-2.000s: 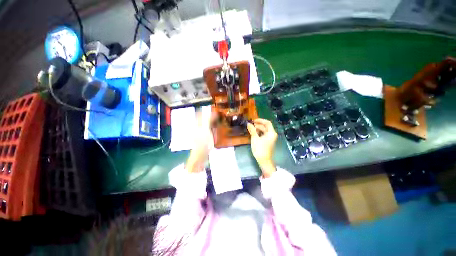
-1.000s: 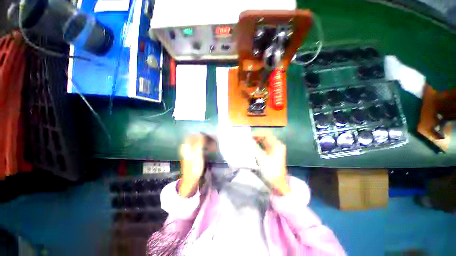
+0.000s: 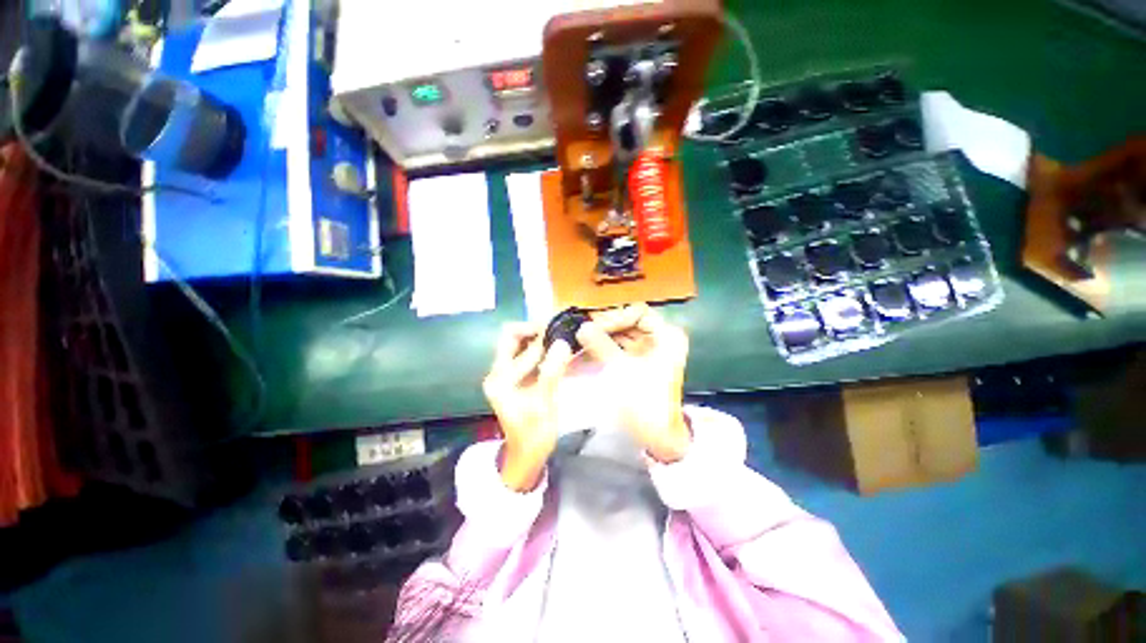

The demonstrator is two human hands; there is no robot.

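Note:
A round black part is held in front of the press at the bench edge. My left hand grips its left side with the fingers. My right hand is at its right side, fingertips closed together at its rim; whether they hold something small cannot be told. The orange-brown toggle press stands just beyond my hands. Its red ribbed handle points down beside the small metal nest.
A clear blister tray with black round parts lies right of the press. A second press and white cloth are far right. Behind stands a white control box, left a blue machine. A white slip lies left of the press.
The red press handle went from up to down. My hands left the press for the bench edge and have come together around the black part. The view has shifted.

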